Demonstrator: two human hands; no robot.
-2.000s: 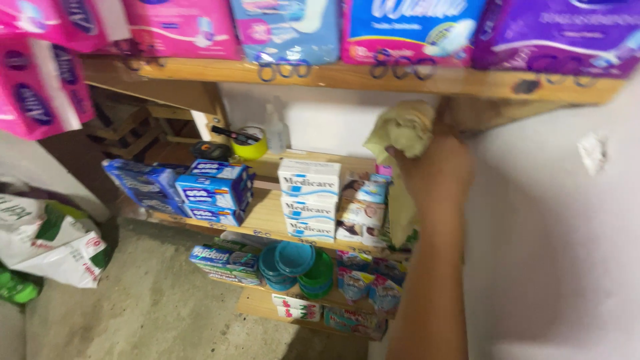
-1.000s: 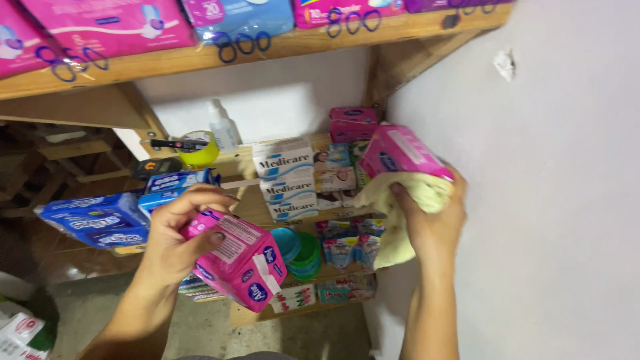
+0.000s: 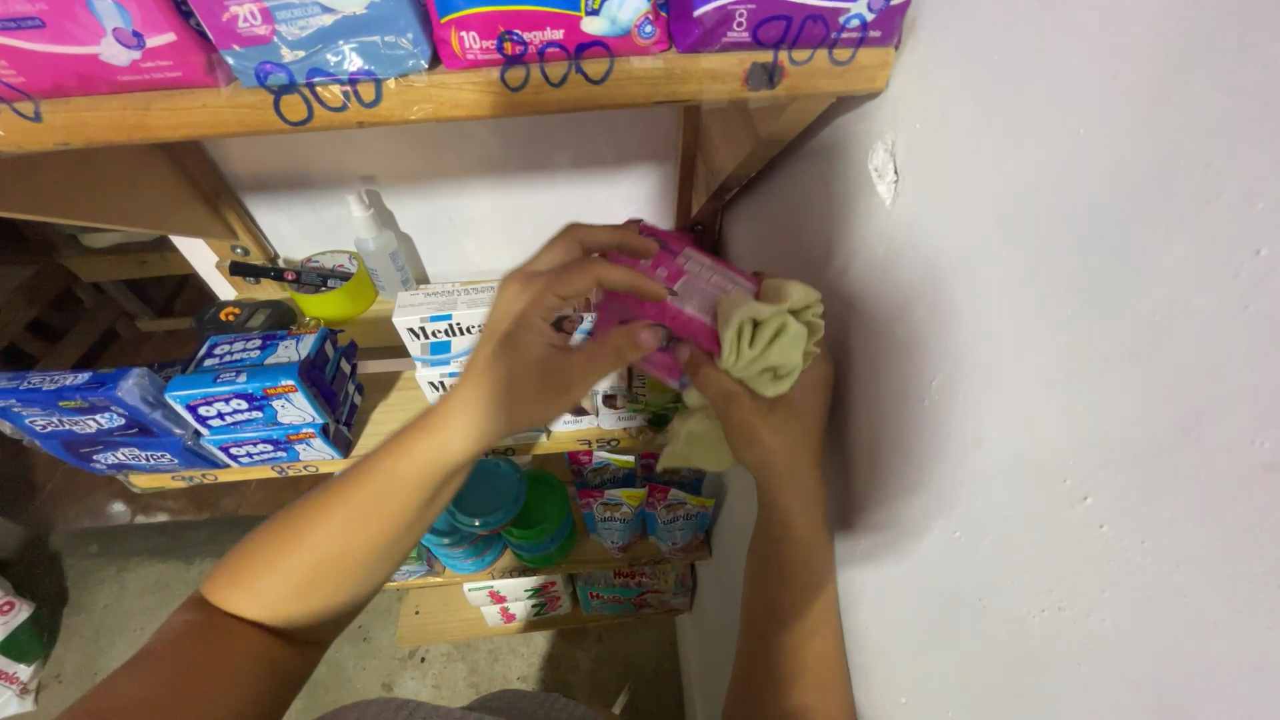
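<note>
My right hand [image 3: 765,410] holds a bunched pale green cloth [image 3: 770,335], with part of it hanging below the wrist. Between my hands, above the small boxes near the wall corner, are pink plastic-wrapped packs [image 3: 690,285], at least one pressed by the cloth. My left hand [image 3: 560,330] reaches across to their left side, its fingers spread around the pink wrapping and its thumb on the front. How firmly it grips is unclear. Behind my left hand stand stacked white Medicare boxes [image 3: 440,315], partly hidden.
Blue soap packs [image 3: 255,395], yellow tape [image 3: 340,290] and a spray bottle [image 3: 378,245] stand on the middle shelf. Blue and green tubs [image 3: 540,515] and small pouches [image 3: 612,515] sit lower. An upper shelf edge [image 3: 450,105] crosses overhead; a white wall [image 3: 1040,360] bounds the right.
A second ago my left hand held a pink pack lower and farther left; it has moved up and right to meet my right hand. The cloth remains in my right hand.
</note>
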